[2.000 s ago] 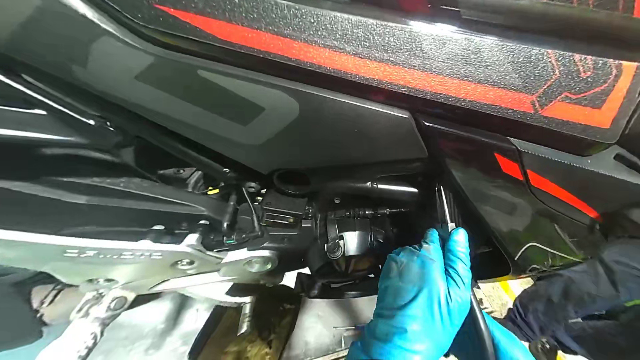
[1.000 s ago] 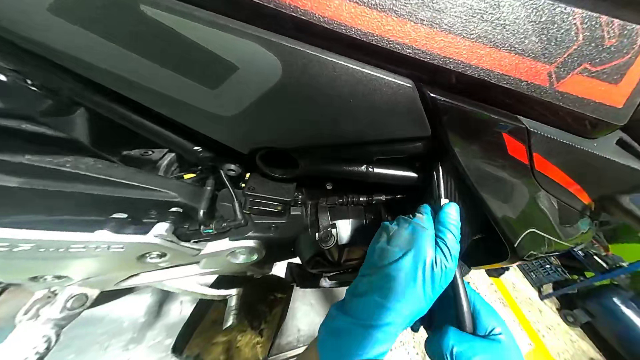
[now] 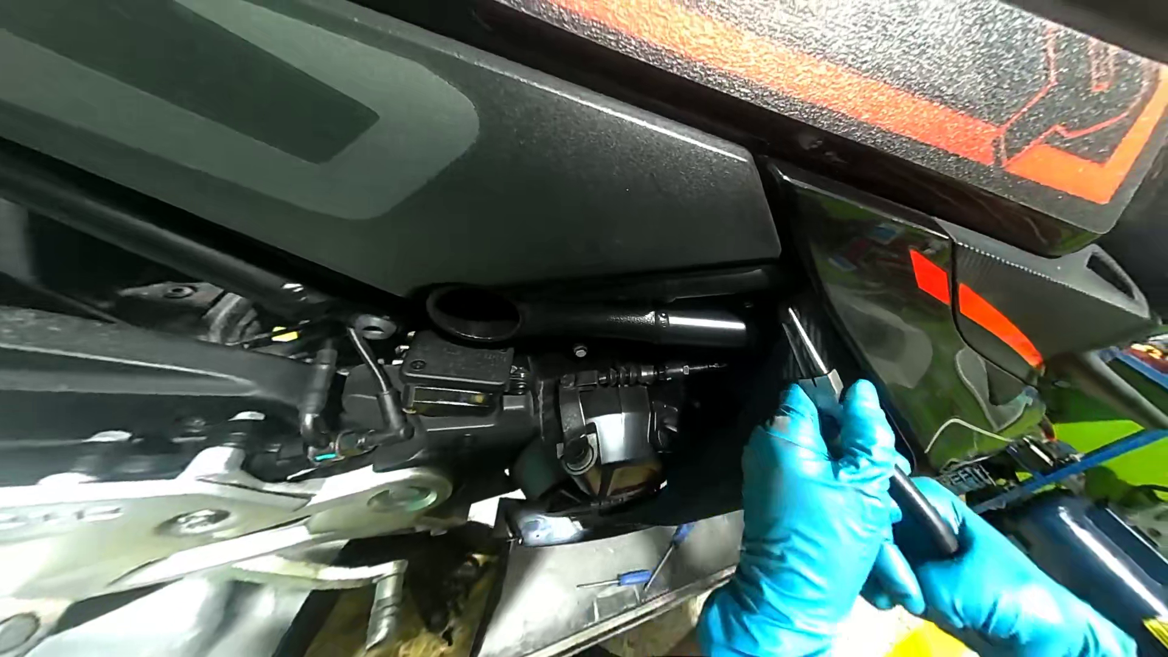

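My left hand (image 3: 808,506), in a blue glove, pinches a slim black tool (image 3: 922,516) with a bright metal shaft. Its shaft points up into the dark gap between the motorcycle's grey side panel (image 3: 620,182) and the glossy black panel (image 3: 876,274). My right hand (image 3: 990,570), also gloved, is behind and to the right, at the tool's lower black part; its fingers are largely hidden, so its hold cannot be told. The shaft's tip is close to the gap's edge; whether it touches anything is unclear. Left of it lies a black frame tube (image 3: 602,321).
A black fluid reservoir (image 3: 456,370) and a clamped metal part (image 3: 620,443) sit left of my hands. A silver footrest bracket (image 3: 201,520) spans the lower left. Below, blue-handled screwdrivers (image 3: 631,578) lie on a grey surface. A dark blue cylinder (image 3: 1086,547) stands at the lower right.
My left hand still grips the tool near the gap. The tool now leans left at its top, where it stood nearly upright before, and more of its lower black part shows.
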